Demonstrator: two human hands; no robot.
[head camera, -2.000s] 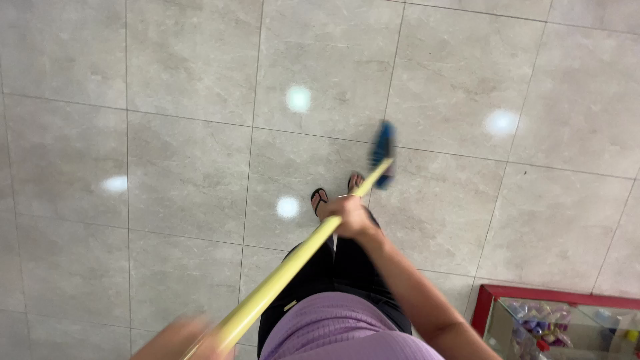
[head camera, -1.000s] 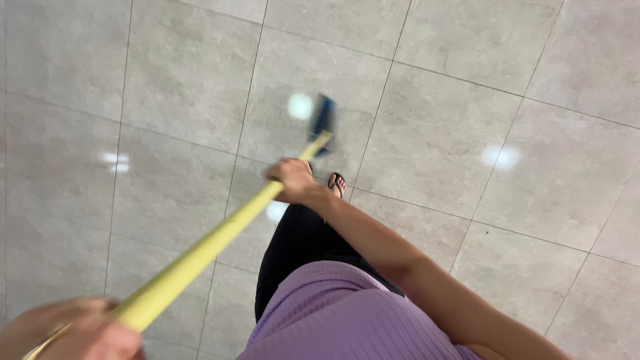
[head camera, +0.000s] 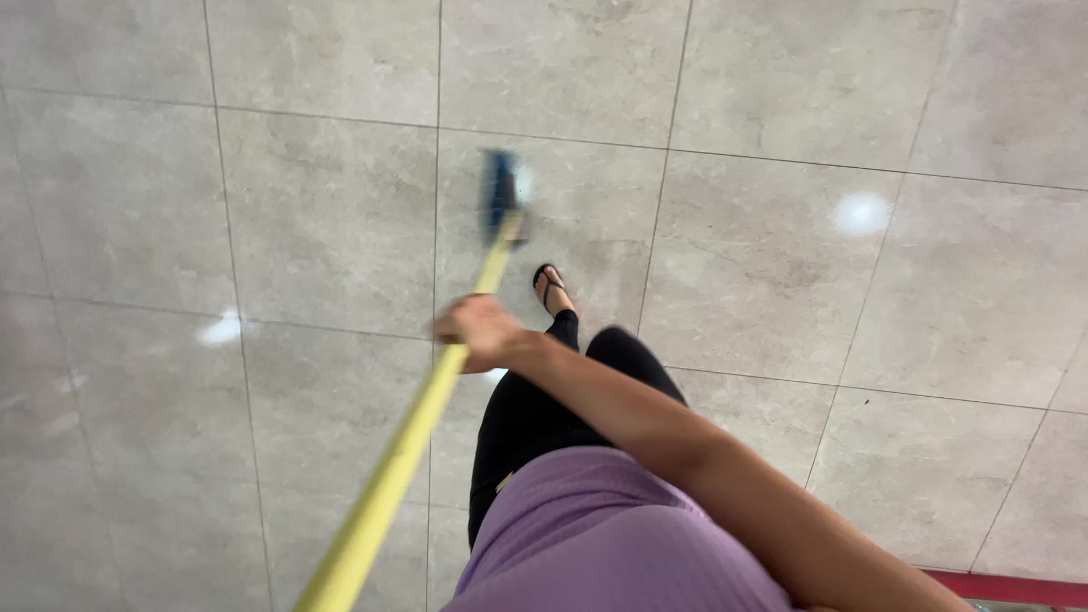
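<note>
My right hand (head camera: 483, 330) grips the lower part of a yellow broom handle (head camera: 387, 489), its arm reaching in from the lower right. The handle slants from the bottom edge, left of my body, up to a blurred blue broom head (head camera: 500, 195) over the tiled floor. Whether the bristles touch the floor cannot be told. My left hand is outside the view, and the handle's upper end is cut off by the bottom edge.
Large grey tiles (head camera: 765, 280) with reflected lights make up the floor. My foot in a black flip-flop (head camera: 551, 285) stands just below the broom head. A red-framed edge (head camera: 1020, 586) shows at the bottom right.
The blue broom head has swept from the right of my feet to the left of my visible foot. The hand at the handle's upper end has left the view.
</note>
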